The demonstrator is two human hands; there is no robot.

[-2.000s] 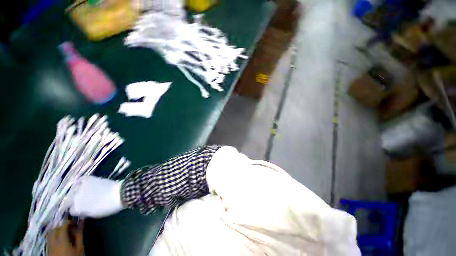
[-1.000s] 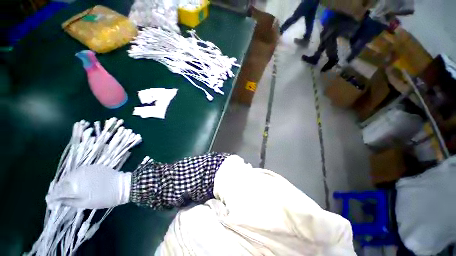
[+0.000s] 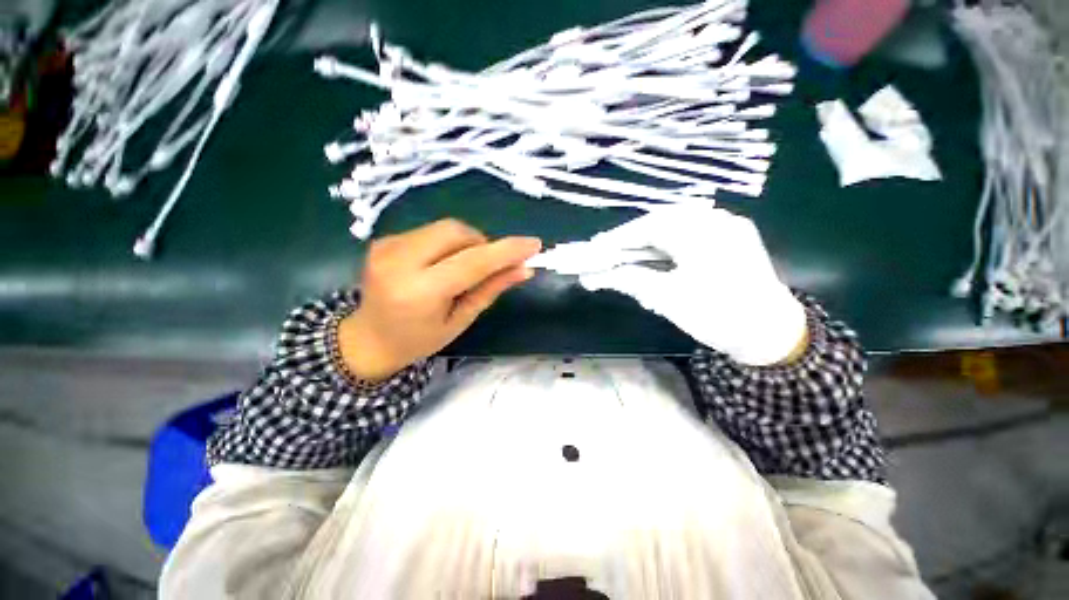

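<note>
My bare left hand point(image 3: 436, 287) pinches the left end of a small white piece point(image 3: 563, 258), which looks like part of a cable assembly, in front of my body at the bench's near edge. My right hand point(image 3: 703, 275), in a white glove, holds its other end between thumb and fingers. Much of the piece is hidden by the glove. A white cable bundle point(image 3: 563, 106) lies spread on the green bench just beyond both hands, connector ends at both sides.
Another white cable pile point(image 3: 164, 82) lies at the far left, one cable sticking out towards me. A third pile point(image 3: 1018, 164) lies at the far right. A crumpled white cloth point(image 3: 879, 138) and a pink bottle point(image 3: 853, 26) are at the right. A blue stool or bin point(image 3: 182, 469) stands below left.
The view has swung from the right side to straight down. My gloved hand has left the bundle and now holds a small white piece together with my left hand, which was out of view one second ago.
</note>
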